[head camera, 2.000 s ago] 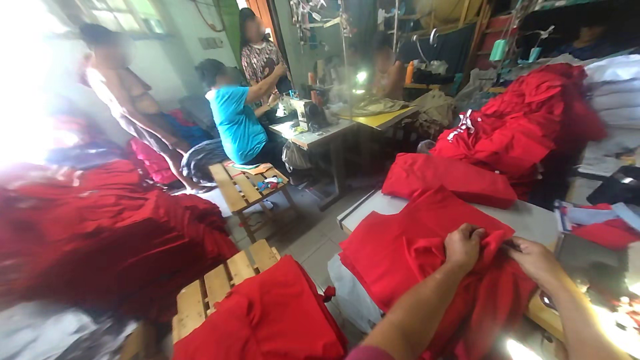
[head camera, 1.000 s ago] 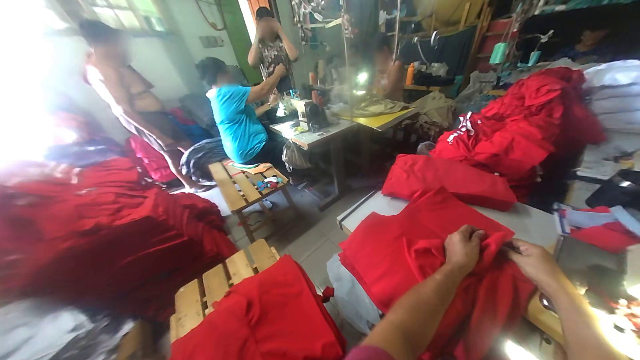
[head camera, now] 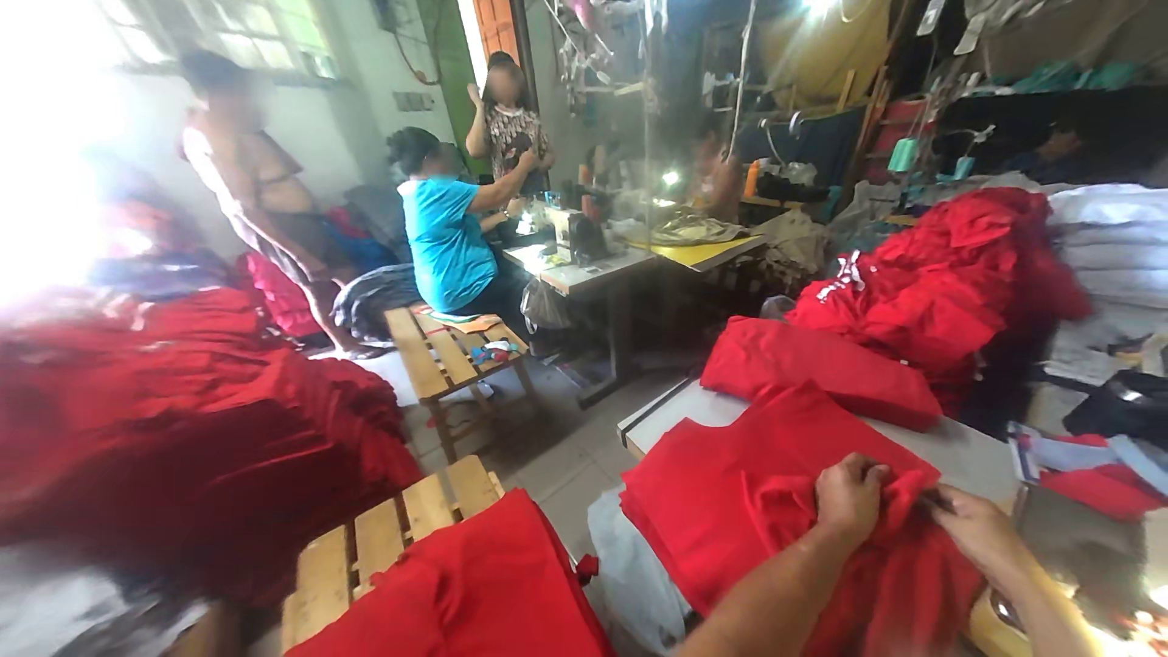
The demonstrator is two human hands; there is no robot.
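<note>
Red fabric pieces [head camera: 721, 484] lie spread over the white tabletop at the lower right. My left hand [head camera: 850, 497] pinches a gathered part of this red fabric. Just to its right, my right hand [head camera: 975, 525] grips the same gathered cloth, its fingertips partly hidden by the folds. The fabric hangs down between my forearms. Behind it on the table rests a folded red cloth bundle [head camera: 821, 365].
A wooden slatted bench [head camera: 379, 538] holds red cloth [head camera: 474, 584] at my left. Large red fabric heaps stand far left [head camera: 182, 411] and right [head camera: 967, 265]. A person in a blue shirt [head camera: 445, 242] sits by a sewing machine [head camera: 579, 237]; other people stand behind.
A standing person at the back, who had both hands near the head one second ago, has lowered one. My hands have stayed on the red fabric with little movement.
</note>
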